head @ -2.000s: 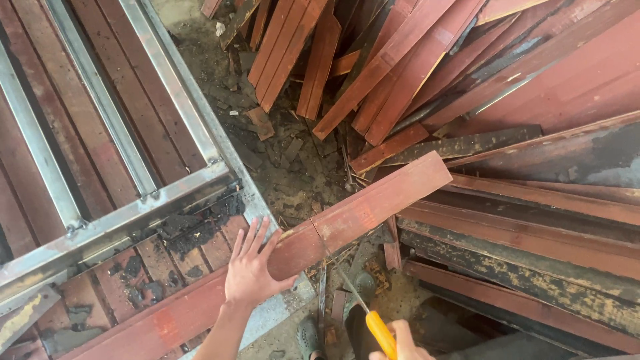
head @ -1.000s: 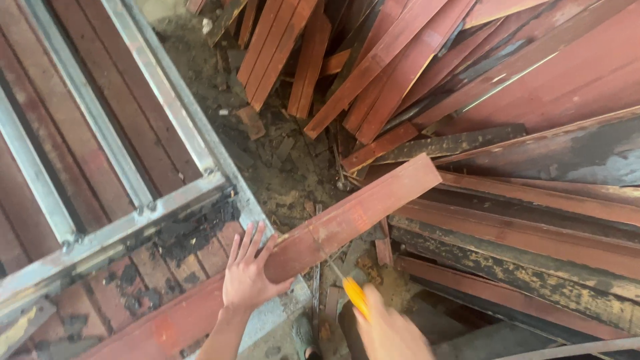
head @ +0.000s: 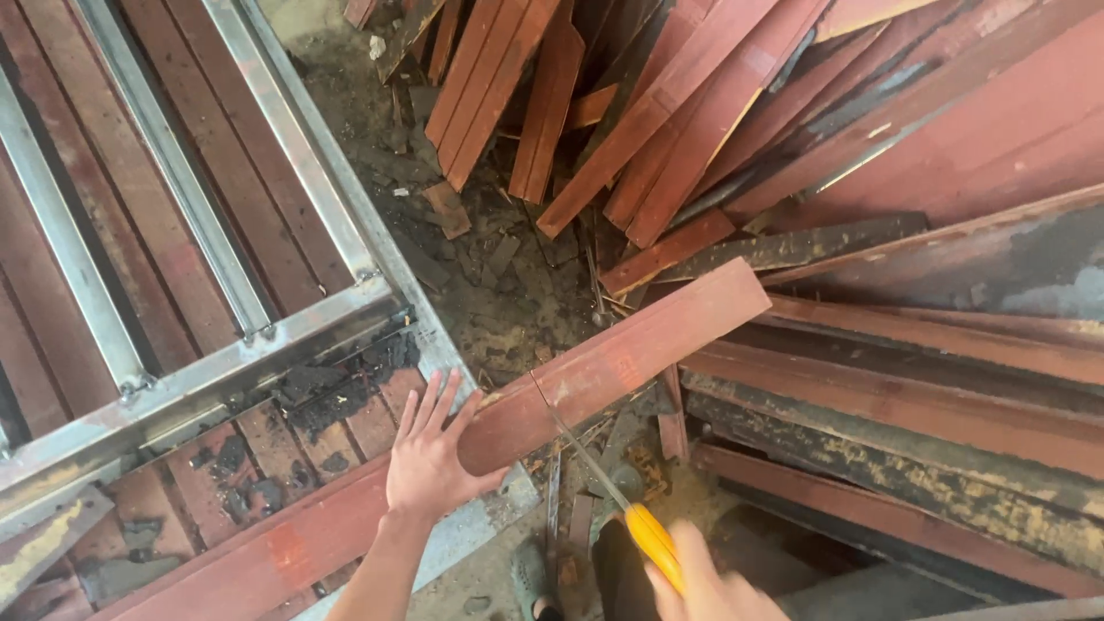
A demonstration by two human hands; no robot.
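Observation:
A long reddish-brown wooden board [head: 638, 354] lies diagonally over the edge of a metal-framed platform, its far end sticking out past that edge. My left hand [head: 435, 457] presses on the board with its fingers spread. In my right hand [head: 707, 578] is the yellow handle of a handsaw [head: 651, 543]; the thin blade meets the board at a dark cut line that runs across its face, to the right of my left hand. My right hand is somewhat blurred.
Welded steel bars [head: 172, 164] cross the platform at the left. Dark broken flakes [head: 323, 388] lie on its slats. Stacked reddish boards [head: 862, 388] fill the right, more planks [head: 492, 86] lean at the top, and debris covers the floor [head: 500, 302] between. A shoe [head: 528, 573] shows at the bottom.
The saw and my right hand have shifted back and forth along the cut, while my left hand has stayed on the board. The cut line shows in the earlier frames too.

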